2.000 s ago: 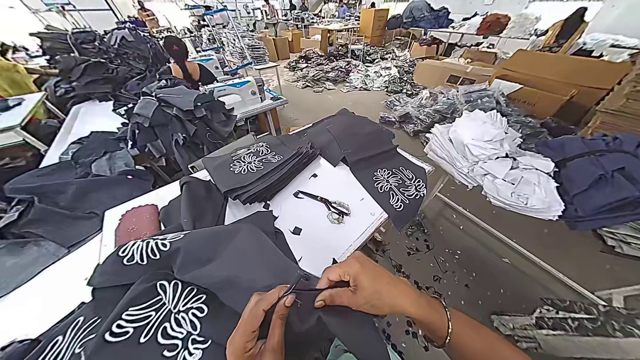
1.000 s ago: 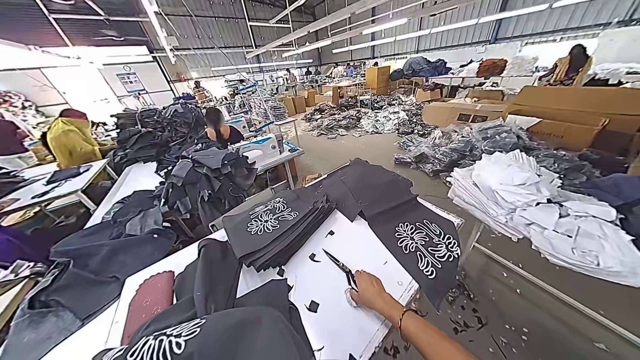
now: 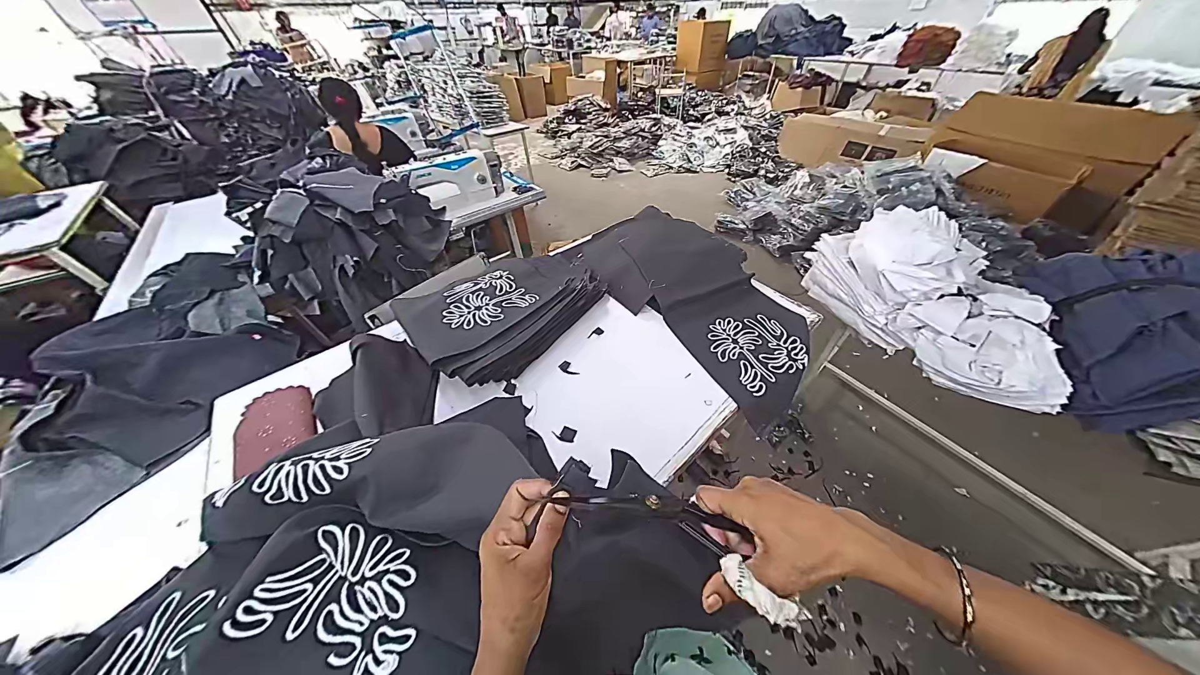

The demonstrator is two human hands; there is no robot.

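Note:
My right hand (image 3: pixel 783 534) grips the handles of black fabric scissors (image 3: pixel 653 503), one handle wrapped in white cloth. Their blades point left to the fingertips of my left hand (image 3: pixel 520 553), which pinches an edge of black fabric (image 3: pixel 609 572). Whether the blades are apart is unclear. Black panels with white looped embroidery (image 3: pixel 323 591) lie to the left of my left hand. Beyond, a stack of embroidered black panels (image 3: pixel 487 319) rests on the white tabletop (image 3: pixel 609 384), and another embroidered panel (image 3: pixel 750 352) hangs over its right edge.
A maroon scalloped piece (image 3: pixel 272 431) lies at the left. Small black scraps (image 3: pixel 565 434) dot the tabletop and the floor. White fabric piles (image 3: pixel 937 300) and cardboard boxes (image 3: pixel 1050 150) stand at the right. Past the table are a sewing machine (image 3: pixel 455 178) and a seated person (image 3: pixel 352 127).
My right hand has lifted the scissors from the tabletop, where they lay in the earlier frames, and brought them to the fabric at my left hand. The view has tilted down since one second ago.

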